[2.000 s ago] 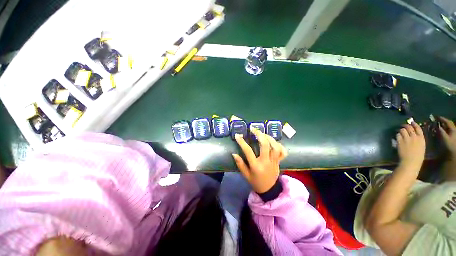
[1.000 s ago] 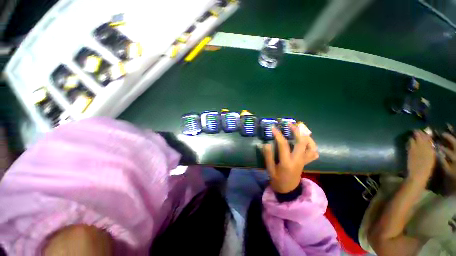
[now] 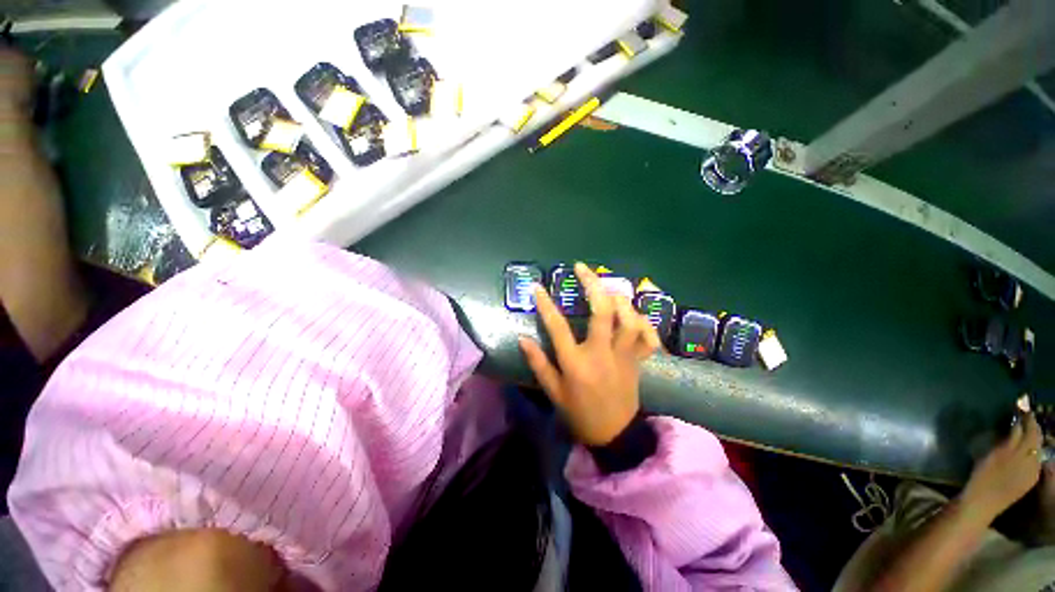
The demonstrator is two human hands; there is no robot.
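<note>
Several small black watch modules lie in a slightly curved row on the green bench, most screens lit with lines; one module shows small red and green marks. A white tab sticks out at the row's right end. My right hand is palm down over the row's left half, fingers spread, fingertips on or just above the modules, partly covering the third one. It holds nothing that I can see. My left hand is out of the picture; only a pink sleeve shows at left.
A white tray at upper left holds modules with yellow-edged tabs. A yellow pen-like stick lies beside it. A clear shiny item stands by the pale rail and metal post. Dark units and another person's hand are at right; another arm is far left.
The view has swung, so the bench scene sits further right and tilted. My right hand has moved from the row's right end to its left half. One screen now shows red and green marks.
</note>
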